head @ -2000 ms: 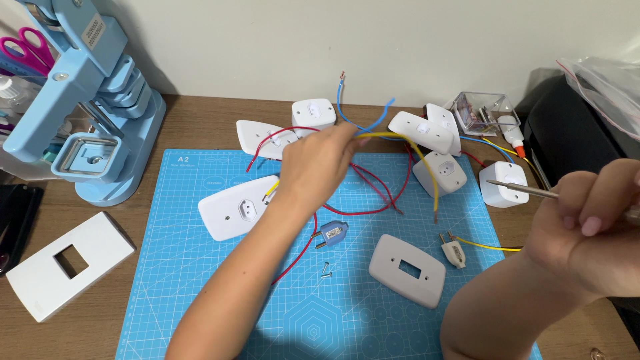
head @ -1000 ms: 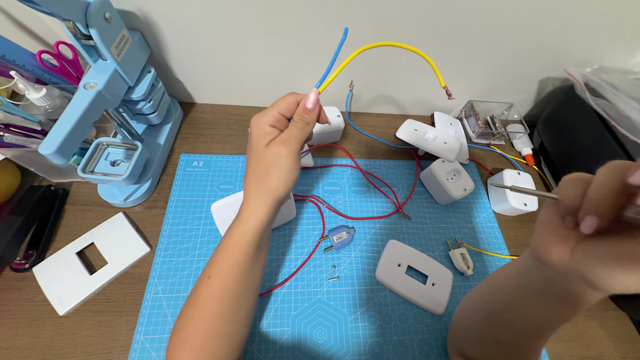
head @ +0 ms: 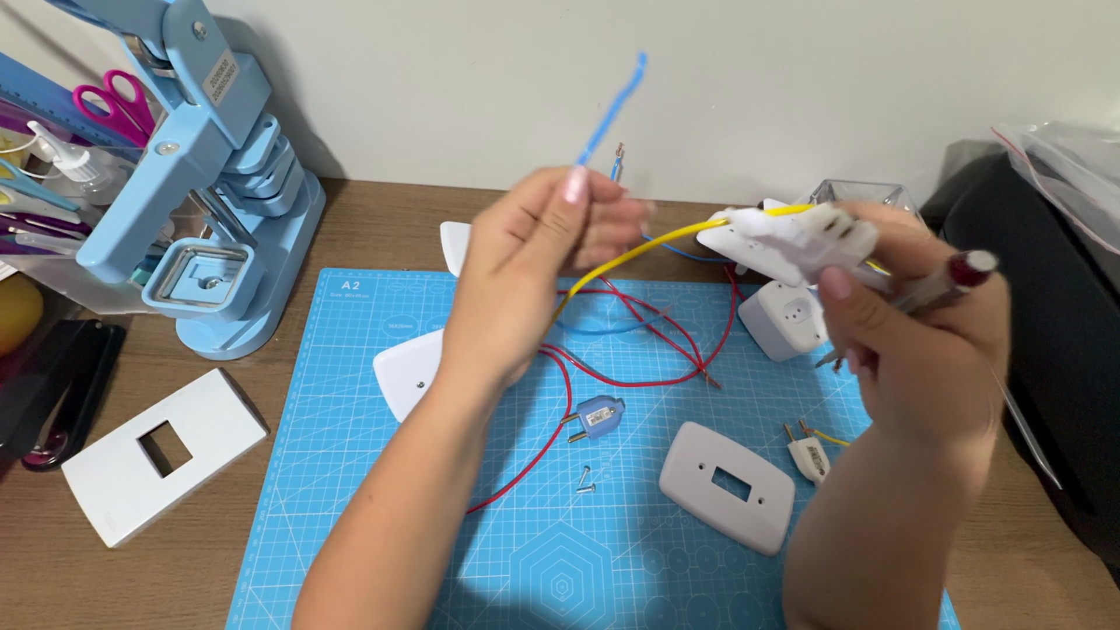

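My left hand [head: 534, 262] pinches a blue wire [head: 614, 107] between thumb and index finger, its end pointing up. A yellow wire [head: 643, 248] runs from beside that hand to a white plastic outlet module [head: 801, 241], blurred, which my right hand [head: 919, 332] holds by its side. A screwdriver with a dark red and clear handle [head: 962, 269] also lies in my right hand, its tip pointing down left. Below on the blue cutting mat [head: 350, 525] are a blue plug [head: 600, 416], small screws [head: 585, 483], a white cover plate [head: 759, 516] and a red wire [head: 634, 383].
A light blue press machine [head: 219, 219] stands at the back left. A white rectangular frame [head: 114, 472] lies left of the mat. A white socket box [head: 783, 322], a white plug [head: 808, 459] and a black case [head: 1032, 262] are on the right.
My right hand has moved in from the right and now holds the outlet module along with the screwdriver. The yellow wire, earlier raised from my left hand, now stretches toward the right hand.
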